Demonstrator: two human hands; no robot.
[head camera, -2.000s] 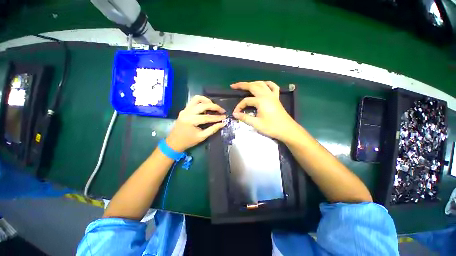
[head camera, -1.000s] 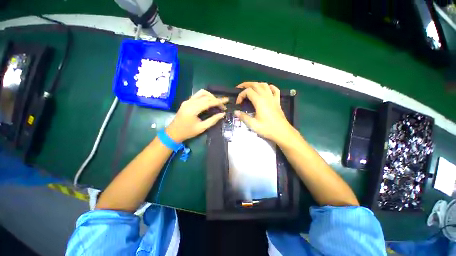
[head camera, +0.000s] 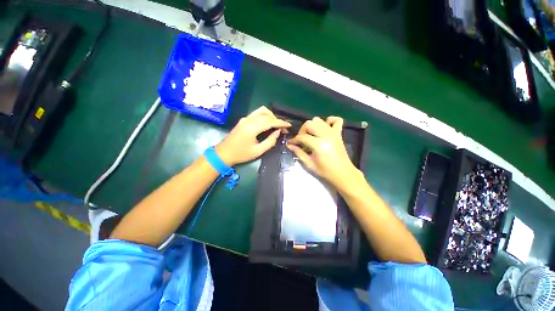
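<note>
An opened tablet unit with a large silvery-white plate (head camera: 309, 206) lies in a black carrier tray (head camera: 265, 234) in front of me. My left hand (head camera: 252, 136) is at the unit's top left end, thumb and fingertips close together, a blue strap on its wrist. My right hand (head camera: 322, 147) is bent over the top end, its fingertips beside the left ones. Both hands touch the unit's top end. The fingers hide most of the mainboard area, and I cannot tell if a small part is pinched between them.
A blue bin (head camera: 169, 91) with white pieces stands left at the back. A dark phone-like slab (head camera: 431, 186) and a black box heaped with glittering parts (head camera: 478, 215) lie right. A white pad (head camera: 520, 240) and small fan (head camera: 535, 288) are far right. More trays lie far left and on the belt.
The view has turned, so the bench now slants down to the right. The hands stay at the unit's top end with slightly shifted fingers. The tray has not visibly moved on the mat.
</note>
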